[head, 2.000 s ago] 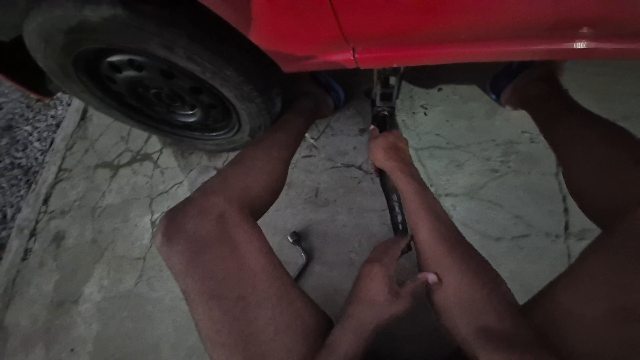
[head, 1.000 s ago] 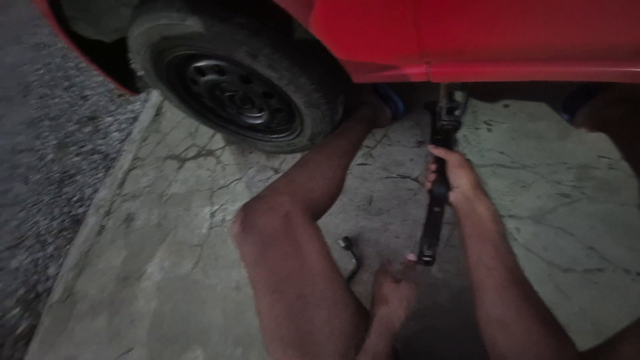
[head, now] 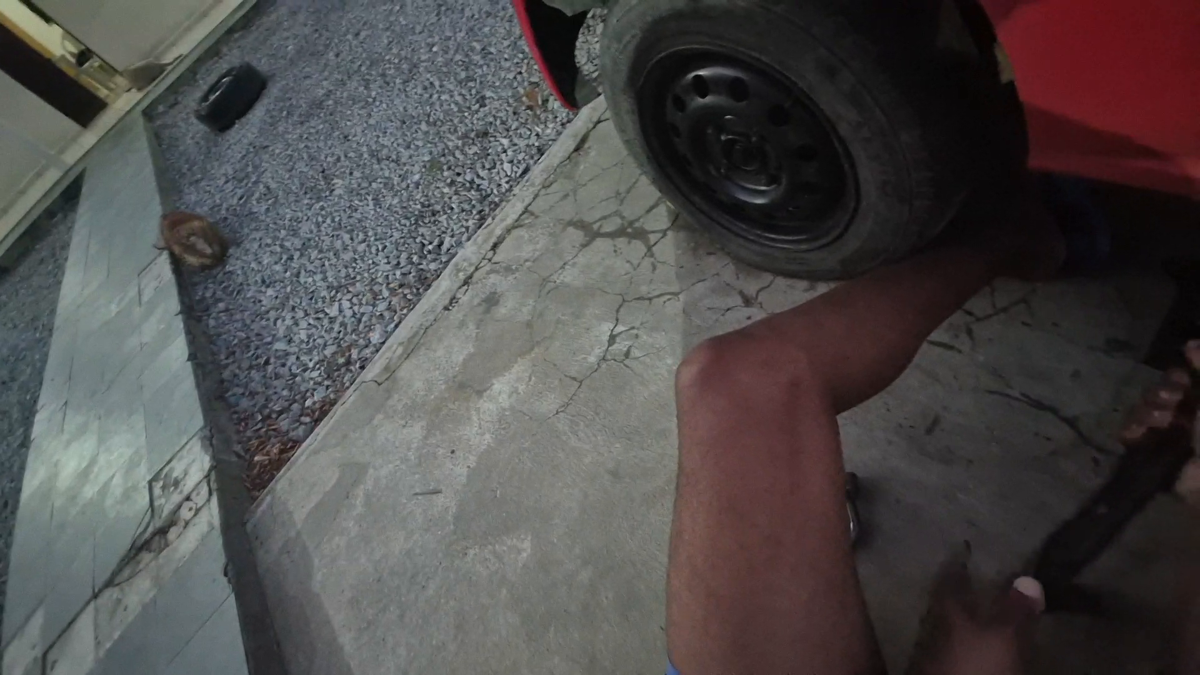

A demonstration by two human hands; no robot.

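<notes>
At the right edge, my right hand has its fingers around the upper part of a long black metal bar, which slants down to the left. My left hand, blurred, is low at the bottom right, its thumb beside the bar's lower end; whether it grips the bar is unclear. A bent metal tool, mostly hidden behind my left leg, lies on the concrete. Above the leg stands a car wheel with a black steel rim, under the red car body. The bar's upper end is out of view.
My bent left leg stands between the cracked concrete slab and the bar. Beyond the slab's edge is gravel, with a loose tyre and a brown round object. A tiled path runs along the left.
The view has swung far to the left, so the bar and both hands now sit at the right side. My right hand stays on the bar.
</notes>
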